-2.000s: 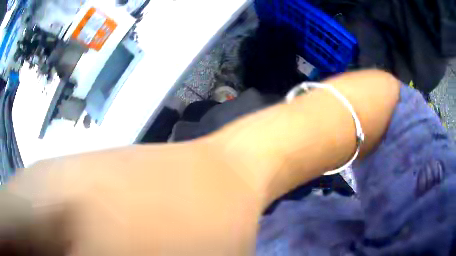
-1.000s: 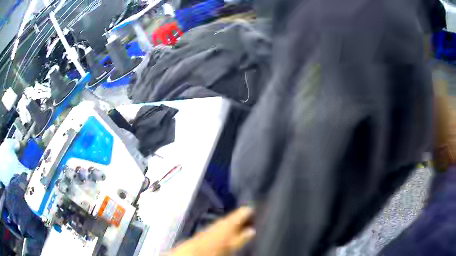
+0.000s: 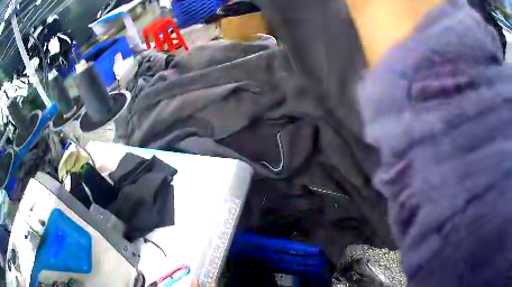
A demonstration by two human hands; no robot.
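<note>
A dark grey garment (image 3: 314, 39) hangs from the top edge, beside my right forearm (image 3: 387, 25) in its purple-blue sleeve. It merges with a large heap of dark grey garments (image 3: 213, 106) beyond the table; a pale thread lies on the heap. My right hand is cut off by the top edge, so its grip is hidden. A tiny skin-coloured patch at the bottom edge, at the table's front edge, may be a fingertip of my left hand (image 3: 196, 283); it is too small to tell.
The white and blue overlock machine (image 3: 106, 246) stands lower left. On the white table (image 3: 208, 174) lie a black cloth piece (image 3: 146, 193) and pink-and-blue snips (image 3: 171, 276). A blue crate (image 3: 280, 255) is below, a red stool (image 3: 163, 35) behind, and thread cones (image 3: 92, 89) at left.
The view has shifted toward the heap. The garment that hung large in front has moved up and away, showing more of the heap. The left hand has dropped almost wholly out of view.
</note>
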